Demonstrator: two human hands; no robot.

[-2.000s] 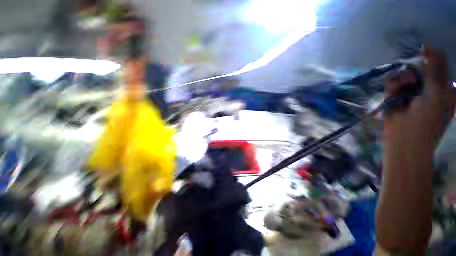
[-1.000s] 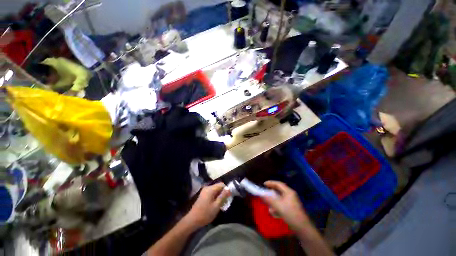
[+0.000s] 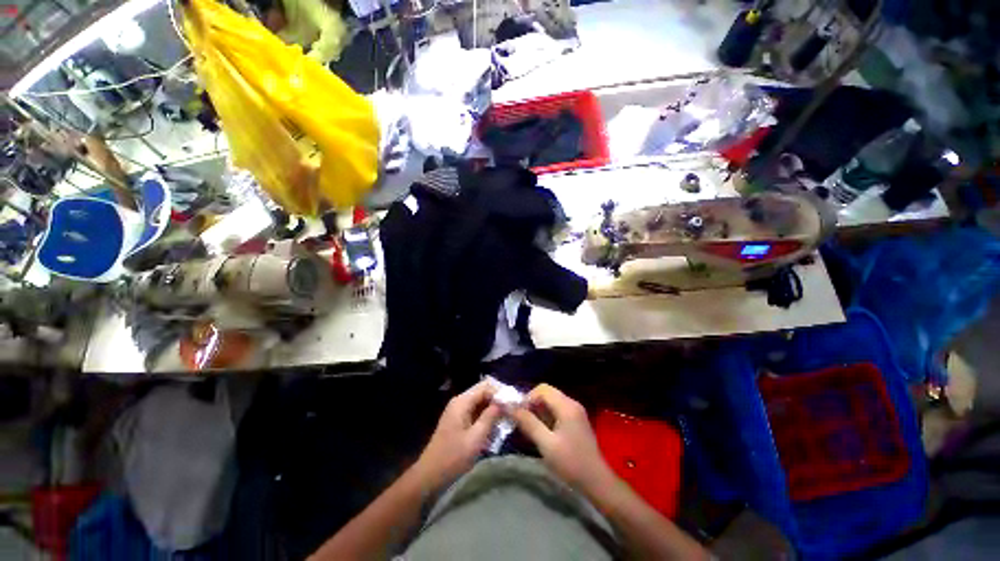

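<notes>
My left hand [image 3: 465, 425] and my right hand [image 3: 560, 425] are close together above my lap, in front of the table edge. Between their fingertips they hold a small whitish piece [image 3: 502, 412]; what it is cannot be told. A heap of black garment pieces [image 3: 455, 263] lies on the table just beyond my hands and hangs over its edge, with a bit of white cloth showing beneath. The cream sewing machine [image 3: 713, 230] with a small blue lit display stands right of the heap. A red tray [image 3: 598, 129] with dark pieces inside is behind the heap.
A yellow bag [image 3: 296, 121] hangs left of the heap. A second machine [image 3: 225, 282] stands at the left. On the floor at right are a red stool [image 3: 641, 458] and a blue crate [image 3: 775, 499] holding a red mesh basket [image 3: 836, 427]. Blue plastic [image 3: 932, 290] lies behind the crate.
The view has swung and levelled. The raised hand with dark strips seen first is lowered. My hands have moved closer together around the whitish piece since one second ago.
</notes>
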